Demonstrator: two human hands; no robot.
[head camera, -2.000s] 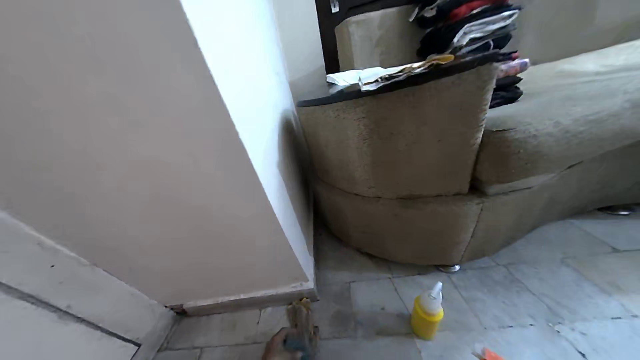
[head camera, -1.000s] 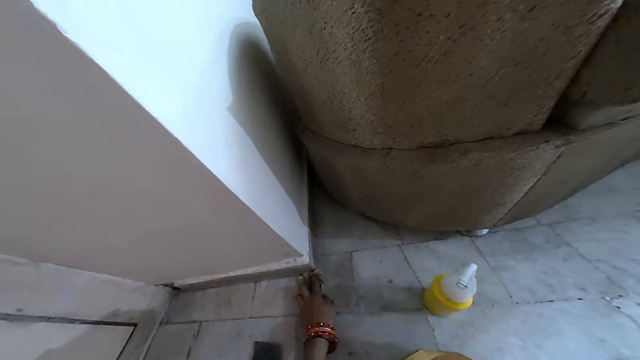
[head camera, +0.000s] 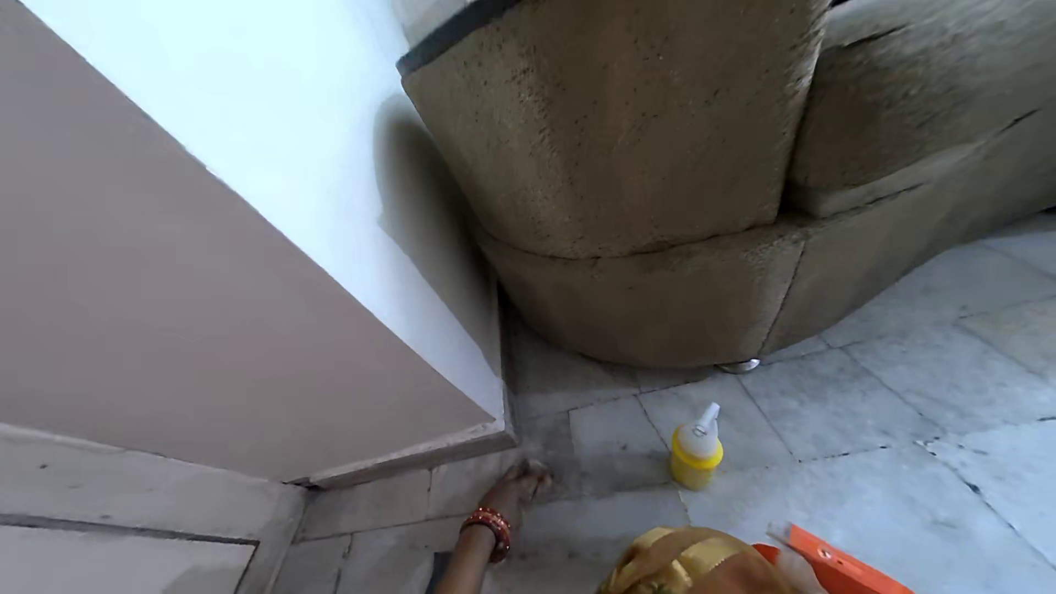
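My left hand (head camera: 521, 483), with red beaded bangles (head camera: 488, 528) at the wrist, is low at the floor just off the corner of the wall's base. Its fingers are bent; whether they hold the small pale thing at their tips I cannot tell. A plastic bottle (head camera: 697, 454) with a yellow body and a white nozzle stands upright on the tiles, right of this hand. An orange tool (head camera: 833, 561), partly cut off, is at the bottom right beside gold cloth (head camera: 701, 565). My right hand does not show.
A projecting wall (head camera: 239, 305) with a low stone skirting (head camera: 412, 455) fills the left. The brown upholstered sofa (head camera: 643, 165) curves across the top right, on a metal foot (head camera: 738, 365). A dark flat thing (head camera: 437, 571) lies partly behind my left forearm.
Two seconds ago my left hand was beside a brownish object near this corner; now that object is not seen. Gold cloth has come into view at the bottom. The bottle still stands on the tiles.
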